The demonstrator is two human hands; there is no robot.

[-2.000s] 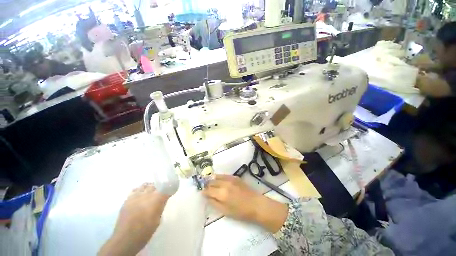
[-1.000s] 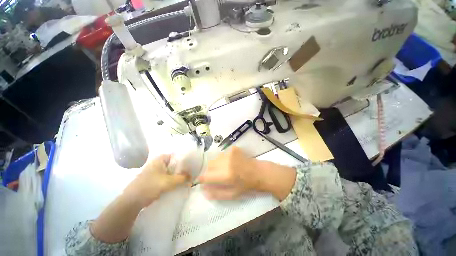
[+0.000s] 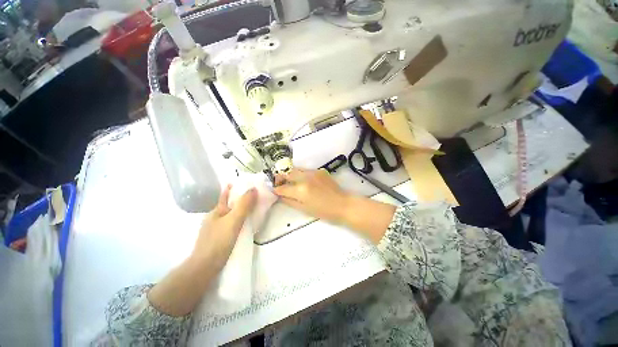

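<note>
A white fabric piece (image 3: 238, 274) lies on the white table below the needle area of the cream sewing machine (image 3: 325, 74). My left hand (image 3: 227, 223) holds the fabric's upper part between thumb and fingers. My right hand (image 3: 313, 195) is at the presser foot (image 3: 272, 175), its fingertips on the fabric's edge close to the needle. The needle tip is hidden by the fingers. The black thread snips (image 3: 333, 164) lie just behind my right hand, partly covered by it.
Black-handled scissors (image 3: 369, 157), a tan card strip (image 3: 427, 177), an orange curved template (image 3: 400, 137) and a dark rectangle (image 3: 469, 179) lie right of the hands. The lamp head (image 3: 181, 152) hangs at left. A blue tray (image 3: 34, 215) is at the left edge.
My right hand has moved up to the presser foot and partly covers the snips. My left hand still holds the fabric, now raised nearer the needle. The view has shifted slightly.
</note>
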